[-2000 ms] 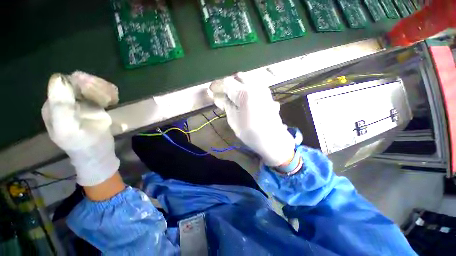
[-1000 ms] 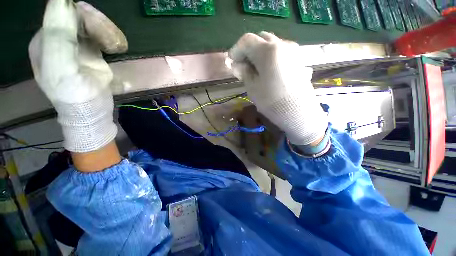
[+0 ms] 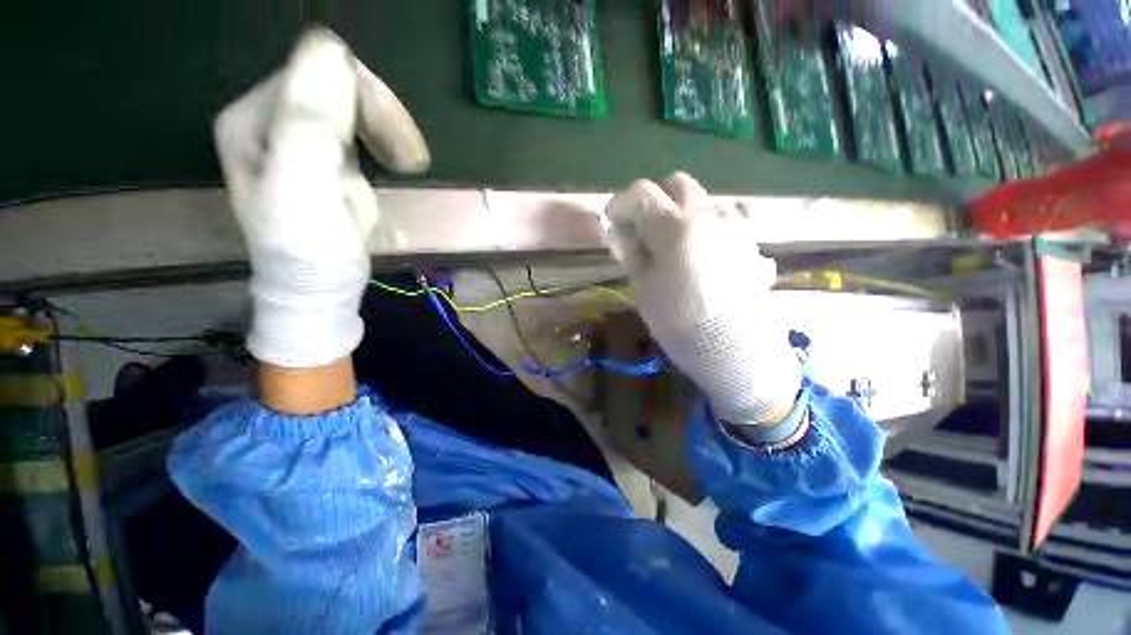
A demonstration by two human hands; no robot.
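Green printed circuit boards lie in a row on the dark-green conveyor (image 3: 409, 75); the nearest board (image 3: 537, 56) is at the top middle, another (image 3: 705, 65) to its right. My left hand (image 3: 304, 199), in a white knit glove, is over the belt's near edge, left of the boards, thumb apart from the fingers, nothing seen in it. My right hand (image 3: 707, 279), gloved, rests at the pale metal edge rail (image 3: 533, 223), fingers curled, touching no board; nothing shows in it. A light-blue wrist strap (image 3: 779, 428) is at the right cuff.
Blue strap cord (image 3: 583, 367) and yellow-green wire (image 3: 478, 305) hang below the rail. A red object (image 3: 1048, 196) lies across the belt at right. A white panel (image 3: 887, 360) and red panel (image 3: 1060, 397) stand below right. Yellow-banded equipment is at far left.
Over the last second the view has shifted, so the boards show further down. My left hand appears further right in the view. My right hand stays curled at the rail.
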